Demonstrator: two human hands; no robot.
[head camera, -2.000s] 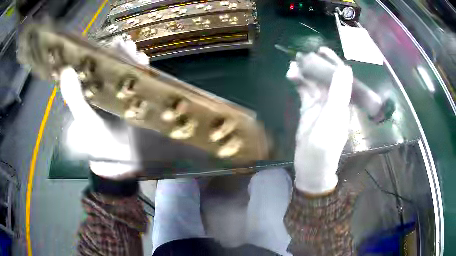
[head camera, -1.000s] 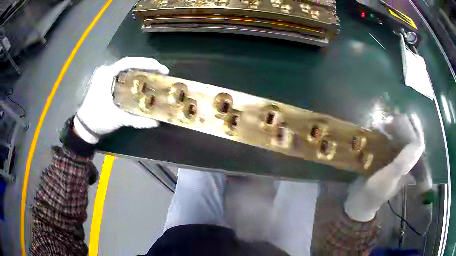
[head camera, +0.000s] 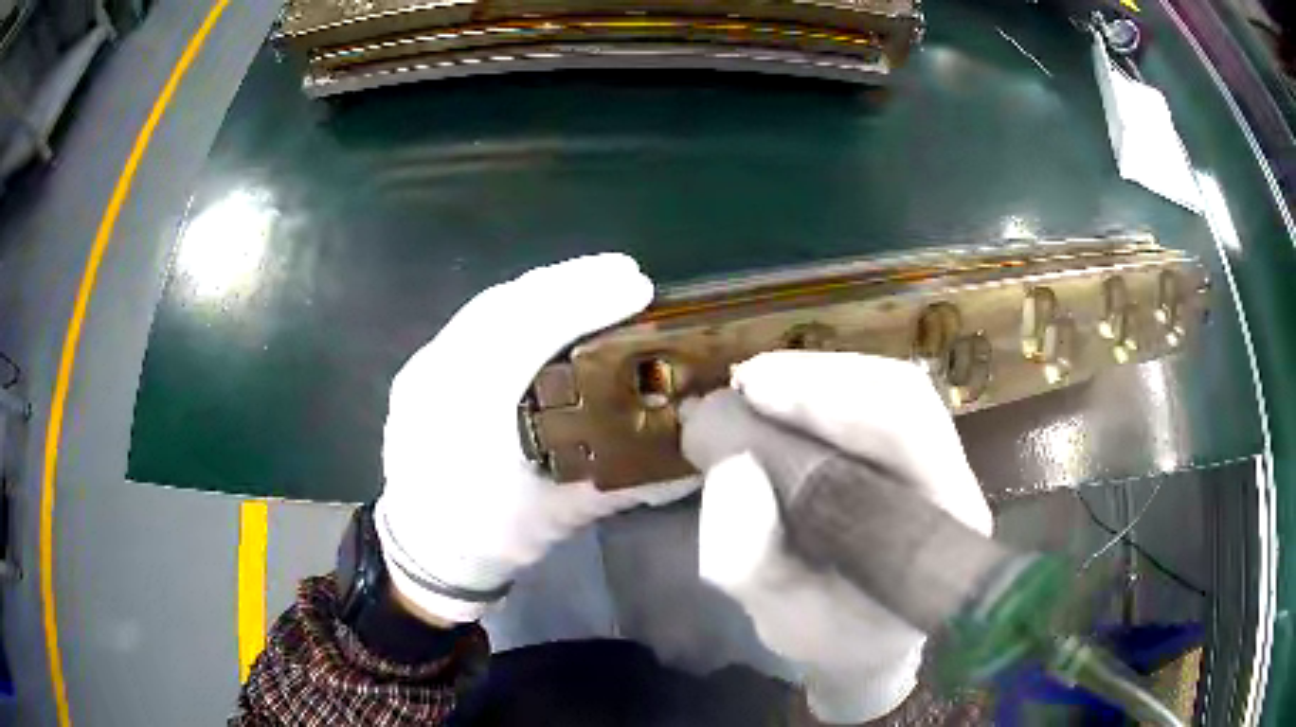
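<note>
A long brass-coloured metal housing (head camera: 881, 327) lies slanted across the mat's right half, its face with paired raised rings turned towards me and its slotted side up. My left hand (head camera: 476, 426), in a white glove, grips its left end, thumb below and fingers above. My right hand (head camera: 846, 526), in a white glove, holds a thick grey dispensing syringe (head camera: 881, 533) with a green cap and clear hose. The syringe's front end is at the face near the left-end rings; its tip is hidden or blurred. The right hand covers part of the face.
More brass-coloured housings (head camera: 597, 50) stand at the back of the dark green mat (head camera: 427, 185). A white sheet (head camera: 1148, 142) and a round gauge (head camera: 1121, 34) are at the back right. A blue bin (head camera: 1102, 679) is below right.
The housing has moved right and now slopes up to the right. My left hand moved right with its end. My right hand left the right end and brought the syringe to the left end.
</note>
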